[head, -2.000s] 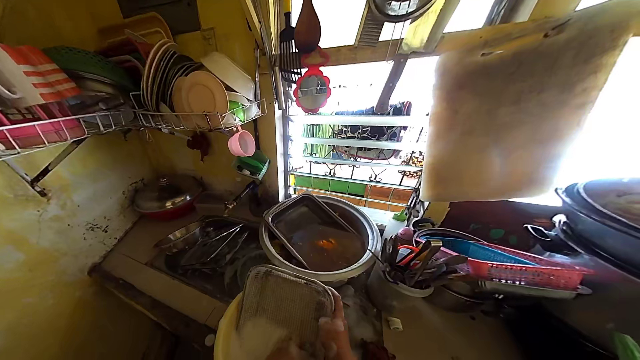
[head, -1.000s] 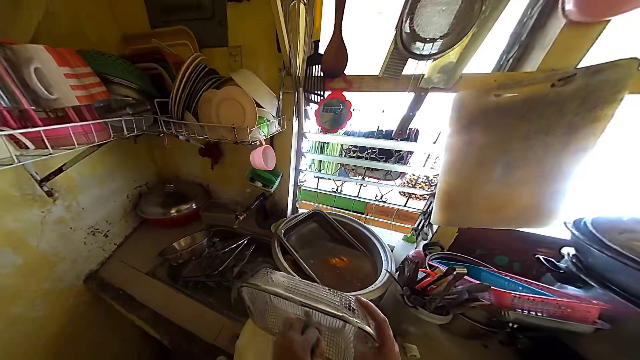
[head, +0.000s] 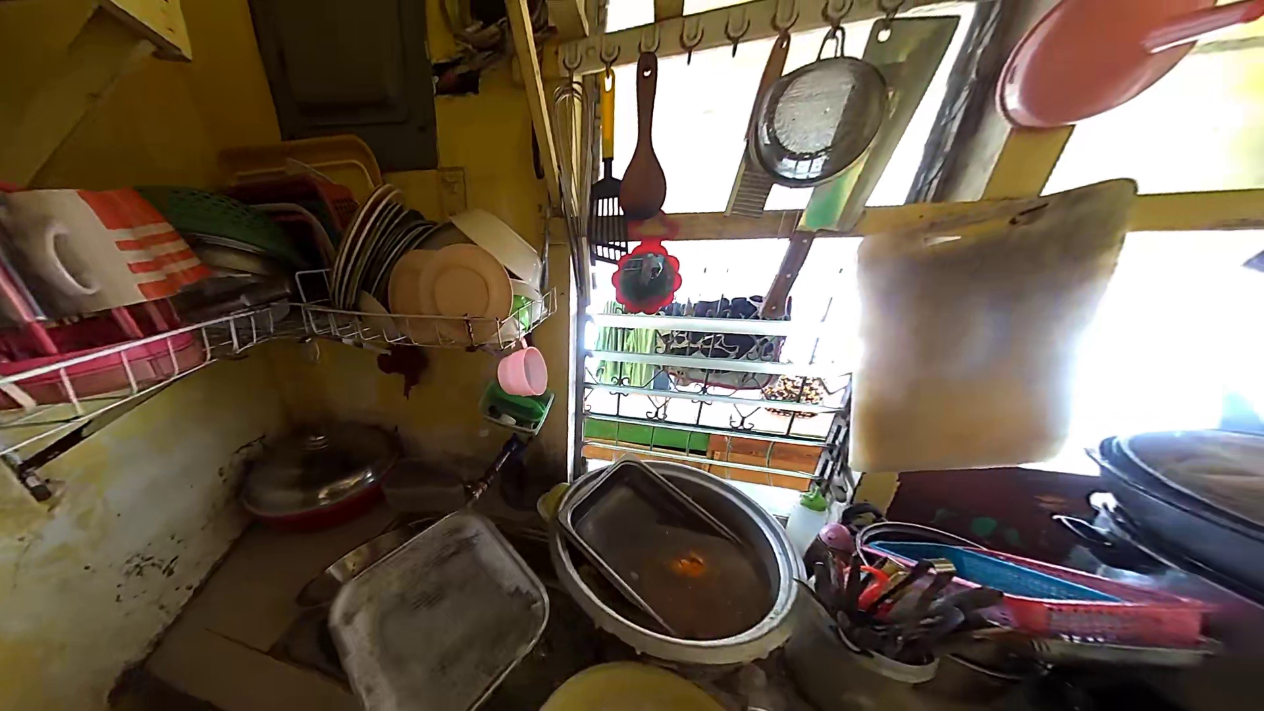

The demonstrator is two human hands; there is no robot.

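Note:
Neither of my hands shows at this moment. A rectangular metal baking pan (head: pixel 440 614) lies tilted over the sink at the lower left; what holds or supports it is hidden. Just right of it, a large round metal basin (head: pixel 782 632) of murky water has another rectangular pan (head: pixel 632 553) leaning inside, partly under the water. The rounded top of a yellow container (head: pixel 632 688) shows at the bottom edge.
A lidded red pot (head: pixel 318 484) stands in the back left corner. Plates (head: pixel 449 286) fill a wire rack (head: pixel 415 326) above. Right of the basin are a container of cutlery (head: pixel 894 662), a pink basket (head: pixel 1116 617) and a black pot (head: pixel 1175 504). Utensils hang at the window.
Both hands have left the view. A metal pan now lies over the sink area, where loose utensils and a bowl showed a second ago. The view has tilted up.

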